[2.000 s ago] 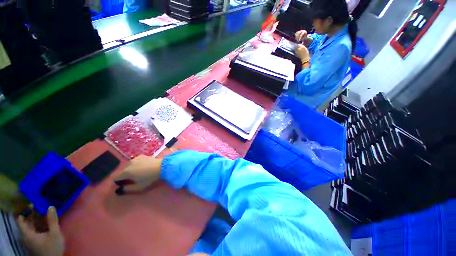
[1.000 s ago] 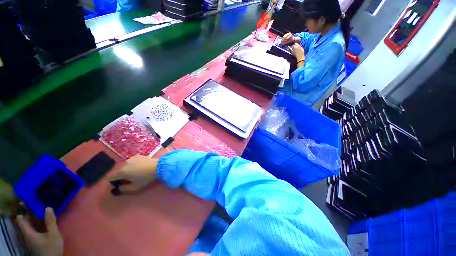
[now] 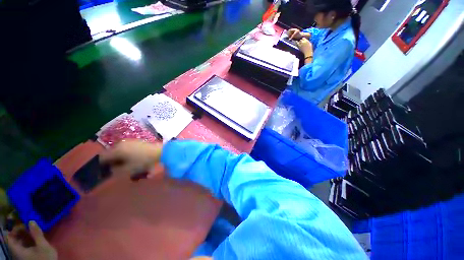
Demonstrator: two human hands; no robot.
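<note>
My right hand (image 3: 133, 158) is blurred above the orange-red mat (image 3: 142, 218), its fingertips by the right end of the black pad (image 3: 89, 175). Dark spots show at its fingertips; whether it holds a small part cannot be told. My left hand (image 3: 33, 248) is at the lower left edge, thumb up beside the near edge of the blue bin (image 3: 20, 190). Its other fingers are unclear, and whether it grips anything cannot be told. The bin has black contents. The red-speckled sheet (image 3: 124, 131) and the dotted white sheet (image 3: 165, 112) lie beyond my right hand.
A unit with a shiny grey screen (image 3: 231, 105) lies farther along the bench, before a stack of dark units (image 3: 262, 71). A blue crate (image 3: 300, 160) holds clear plastic. A person in a blue smock (image 3: 330, 58) works beyond. Black stacks (image 3: 379, 137) stand right; a green conveyor (image 3: 168, 48) runs left.
My right hand has lifted slightly, and its fingers have moved up towards the black pad, now partly covering it. My left hand has shifted slightly down and left in the view.
</note>
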